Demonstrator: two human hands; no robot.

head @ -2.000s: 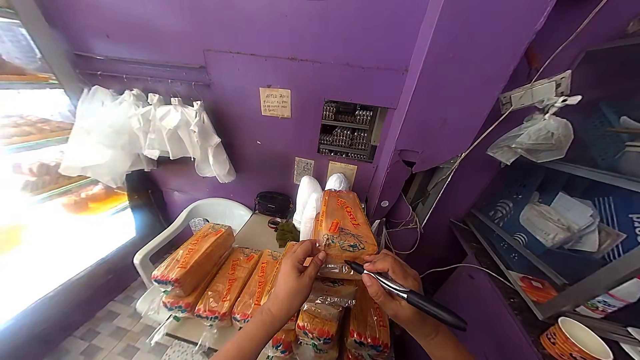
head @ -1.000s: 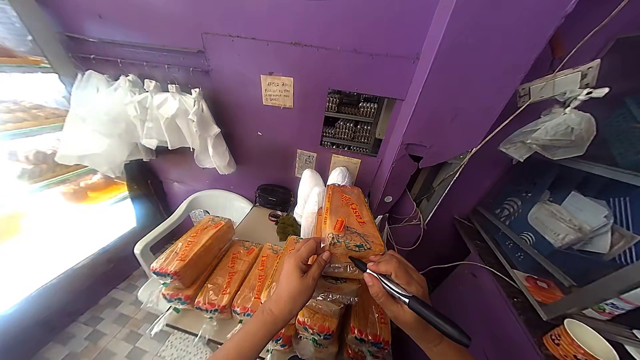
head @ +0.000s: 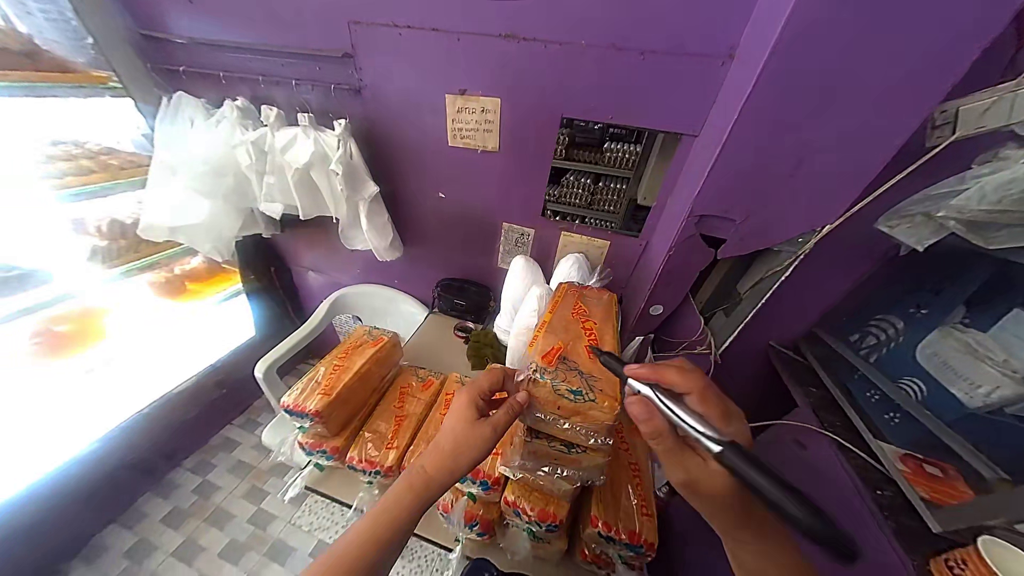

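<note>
In my right hand [head: 692, 432] is a black and silver marker pen [head: 680, 420], its dark tip over the upper right part of a bagged loaf of bread [head: 572, 364]. This loaf lies on top of another bagged loaf [head: 560, 460]. My left hand [head: 488, 416] pinches the clear plastic at the left edge of the top loaf between thumb and fingers. More bagged loaves [head: 400, 420] are lined up to the left, some stacked in twos, and another loaf [head: 628, 488] lies under and to the right. Whether the pen tip touches the bag, I cannot tell.
Behind the loaves are white wrapped bundles [head: 520, 300] and a black pouch [head: 464, 298] on the table [head: 432, 340]. A white plastic chair [head: 360, 300] stands left. White plastic bags [head: 280, 172] hang on the purple wall. A blue crate [head: 904, 360] and a cup [head: 1000, 556] are at right.
My right hand with the marker has moved up along the top loaf, from its lower edge to its upper right part. My left hand still holds the plastic at the loaf's edge.
</note>
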